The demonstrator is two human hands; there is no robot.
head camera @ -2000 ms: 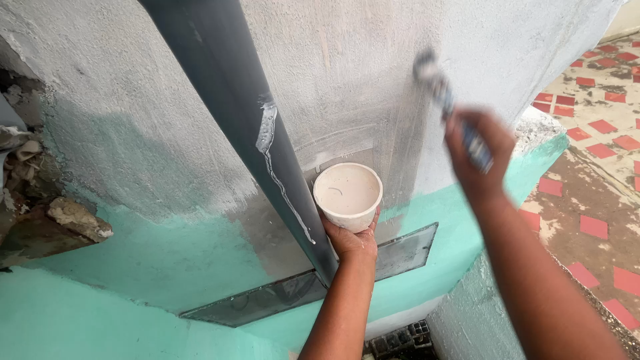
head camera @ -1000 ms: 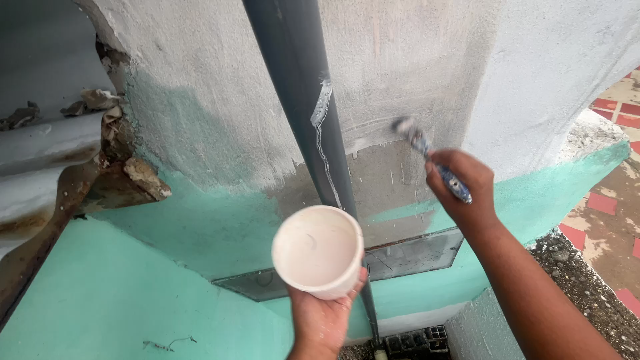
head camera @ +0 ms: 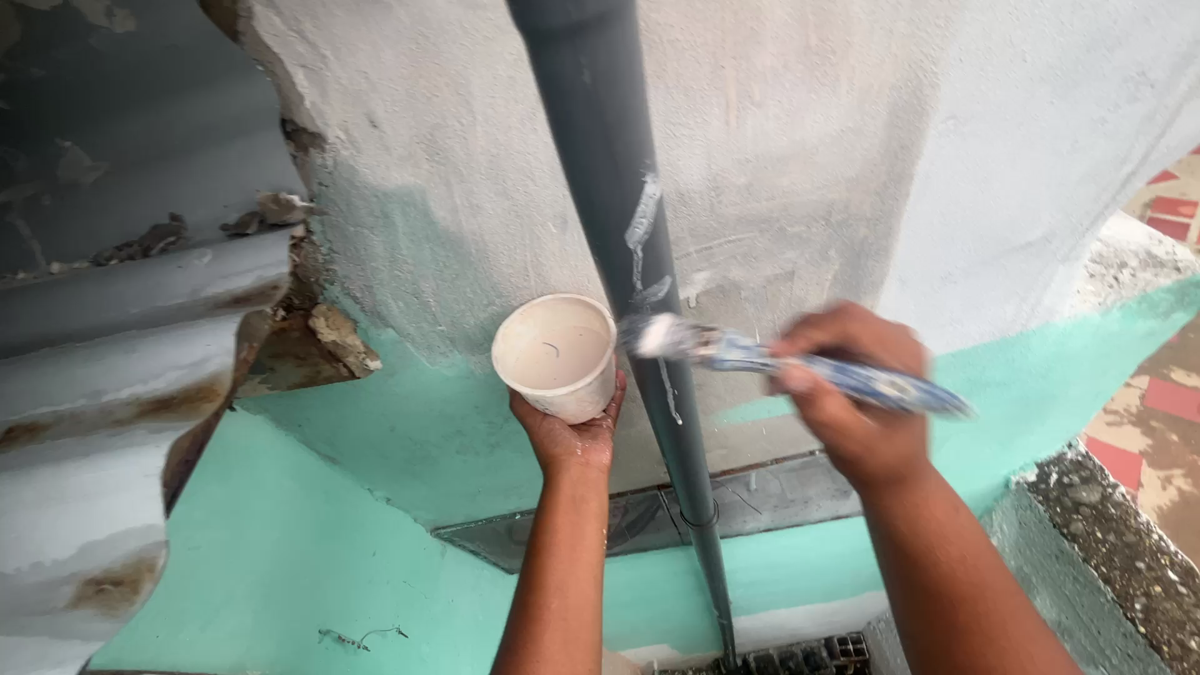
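Note:
My left hand [head camera: 574,427] holds a round white tub [head camera: 553,352] from below, left of the dark gray pipe [head camera: 600,141]. Pale, thin paint partly fills the tub, with a small dark curved mark on its surface. In my right hand [head camera: 853,389] is a paintbrush [head camera: 750,354] with a blue and white handle, held roughly level. Its blurred, white-coated bristles are in front of the pipe, just right of the tub's rim; whether they touch the pipe I cannot tell. White streaks mark the pipe above and below the brush. Behind is a rough wall [head camera: 769,169], whitish above and green below.
Corrugated roofing sheet [head camera: 103,375] with rust stains and a jagged edge lies at the left, beside broken masonry [head camera: 342,339]. A gray ledge [head camera: 787,492] crosses behind the pipe. A thin wire [head camera: 361,639] sticks out at lower left. Red and cream paving [head camera: 1172,398] shows at far right.
The brush has moved left from the wall to in front of the pipe. The tub, in front of the pipe's lower part one second ago, is now left of it. The pipe bears additional white marks.

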